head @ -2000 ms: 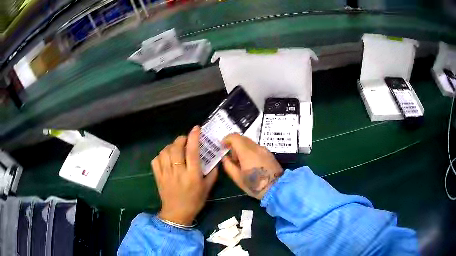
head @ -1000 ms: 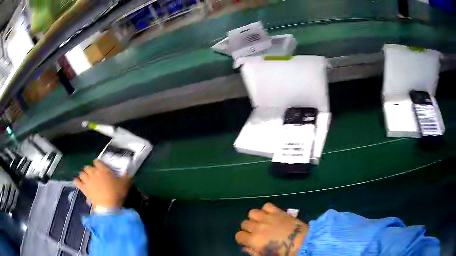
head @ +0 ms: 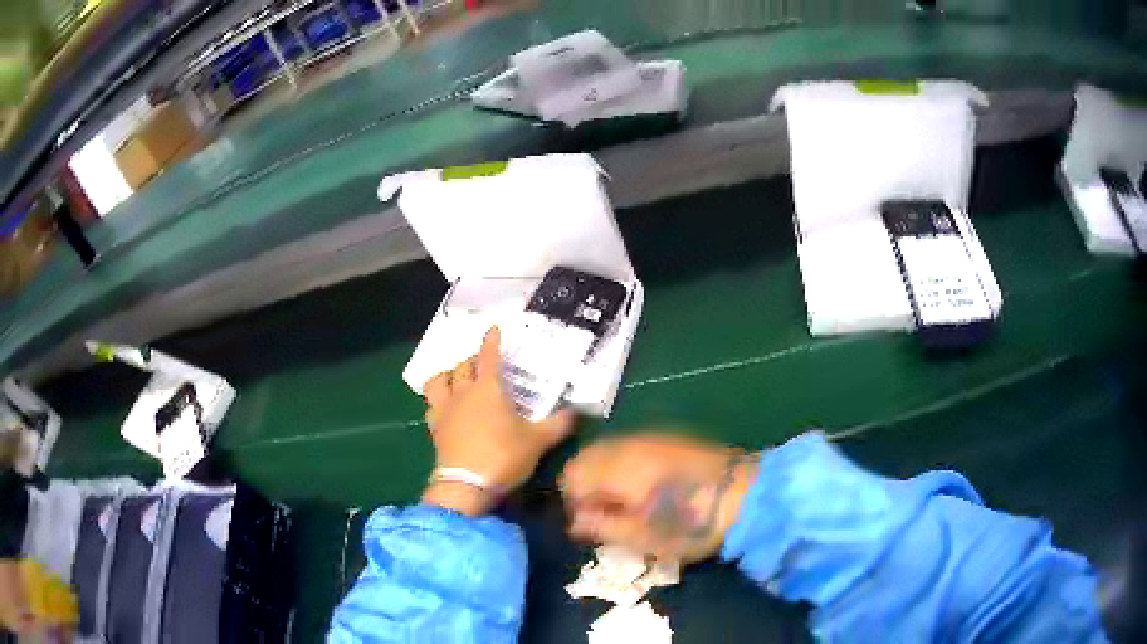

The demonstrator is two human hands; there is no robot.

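Note:
A smartphone with white printed film (head: pixel 554 346) lies tilted over the right part of an open white retail box (head: pixel 522 233), its camera end up. My left hand (head: pixel 484 421) grips the phone's lower end, fingers over the film and thumb at the lower right. My right hand (head: pixel 660 491) is motion-blurred, just right of the left hand and above a pile of small white pieces (head: pixel 616 579). Its fingers are curled; whether they hold anything cannot be told.
Another open box (head: pixel 862 271) with a labelled phone stands right, part of one at the far right edge. A box with a phone (head: pixel 182 409) is left, near phone trays (head: pixel 157 554). Flat packs (head: pixel 585 82) lie on the ledge. Another person's hand (head: pixel 32 598) shows lower left.
The view has shifted. My left hand has left the phone at the left box and taken hold of the middle box's phone. My right hand has risen off the pile. Boxes sit farther left.

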